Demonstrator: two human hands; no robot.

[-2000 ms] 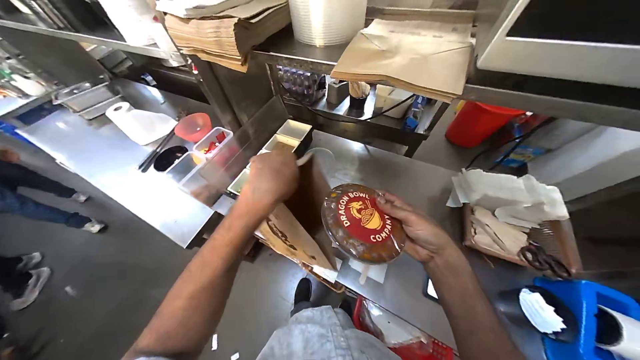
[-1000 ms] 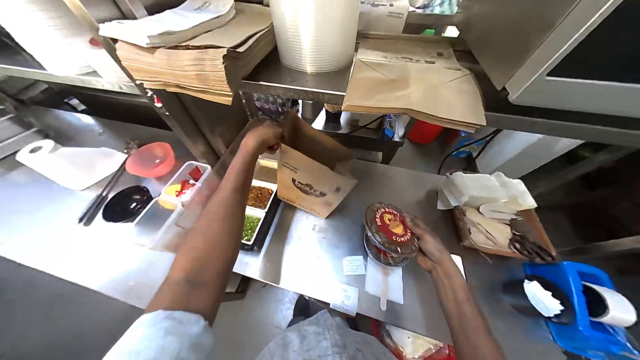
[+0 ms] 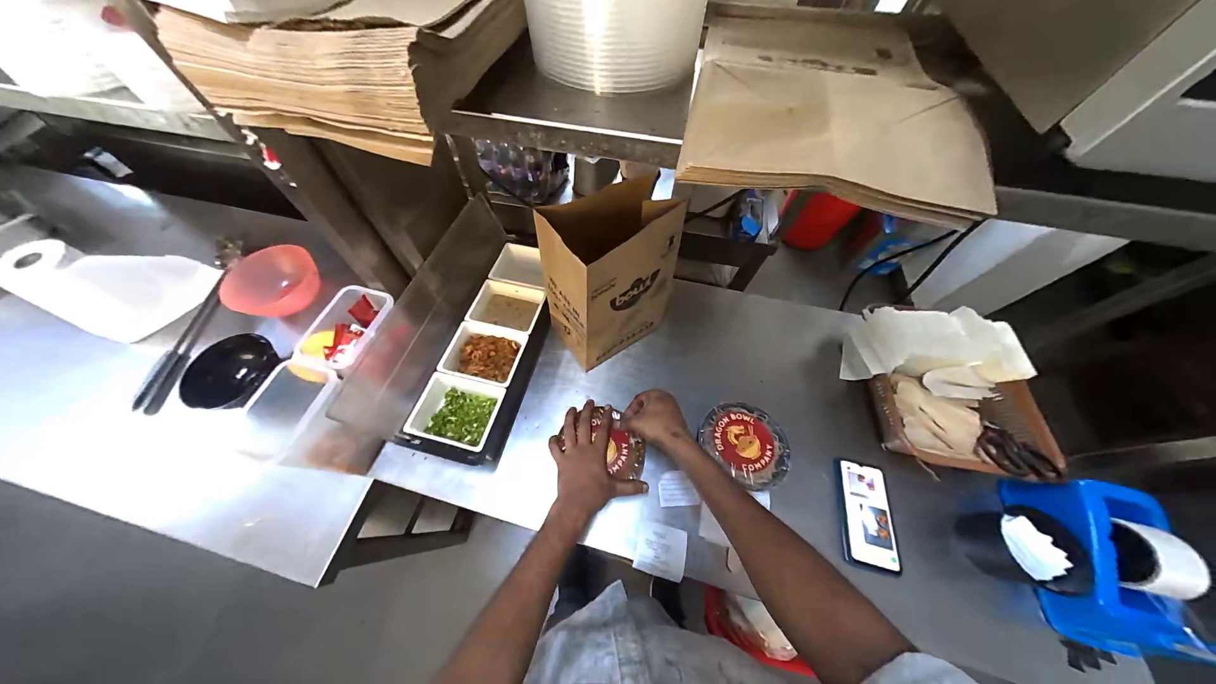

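A sealed round food bowl with a red label (image 3: 624, 454) stands on the steel counter. My left hand (image 3: 584, 467) lies spread over its lid, fingers apart. My right hand (image 3: 655, 418) is curled at the lid's upper right edge; what its fingertips pinch, if anything, is too small to tell. Just to the right sits a second bowl with the same kind of label (image 3: 744, 445), untouched. Behind the bowls an open brown paper bag (image 3: 613, 294) stands upright, beside a black tray of white containers holding chopped green onion (image 3: 462, 416), brown crisp bits (image 3: 489, 357) and other toppings.
Stacked paper bags (image 3: 836, 114) and white tubs (image 3: 617, 38) fill the shelf above. On the right are a phone (image 3: 868, 518), a basket (image 3: 1035, 418) with papers and scissors, and a blue holder (image 3: 1102, 570). Paper slips (image 3: 660, 549) lie at the front edge. Leftward are bowls (image 3: 271, 280) and tongs.
The paper bag, held by my left hand before, now stands alone on the counter. My right hand has let go of the bowl it held and moved left to another bowl, with my left hand.
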